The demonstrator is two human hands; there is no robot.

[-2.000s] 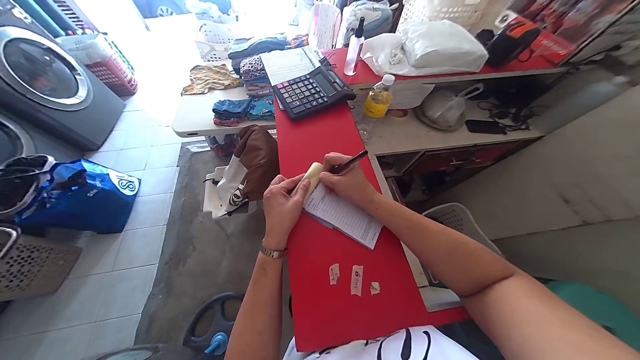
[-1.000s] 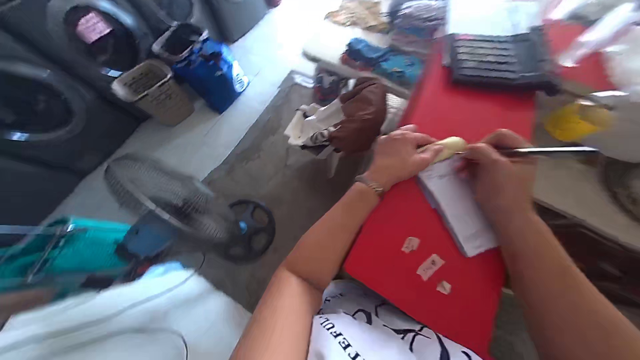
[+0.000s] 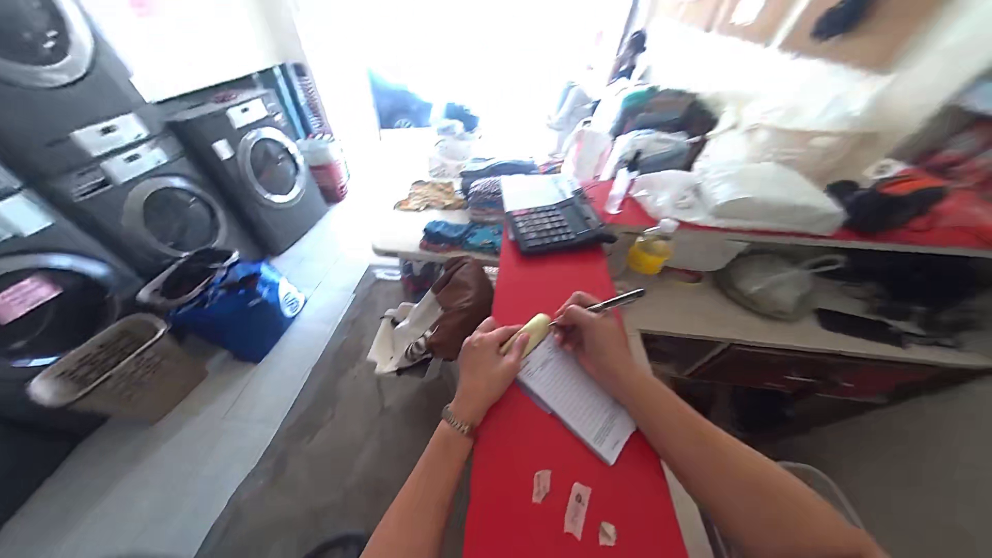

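Observation:
My left hand (image 3: 490, 360) grips a roll of pale yellow tape (image 3: 535, 333), seemingly masking tape, over the top end of a printed paper pad (image 3: 581, 399). In my right hand (image 3: 593, 337) is a dark pen (image 3: 618, 301), its tip close to the roll. The pad lies aslant on a narrow red counter (image 3: 504, 496), its lower part uncovered. Nearer me, several small torn pieces of tape (image 3: 576, 510) with writing are stuck on the red surface. Beyond both hands sits a black desk calculator (image 3: 554, 225), with paper behind it.
A bottle of yellow liquid (image 3: 649, 252) stands on the lower shelf at right. White plastic bags (image 3: 767, 198) rest on the red top behind. A brown bag (image 3: 461, 306) is left of the counter. Folded clothes (image 3: 465, 235), laundry baskets (image 3: 101, 364), a blue bag (image 3: 240, 306) and washing machines (image 3: 174, 217) are farther left.
The view swung down to the left, then back up. Both hands stay close together at the pad's top, still with the roll and the pen.

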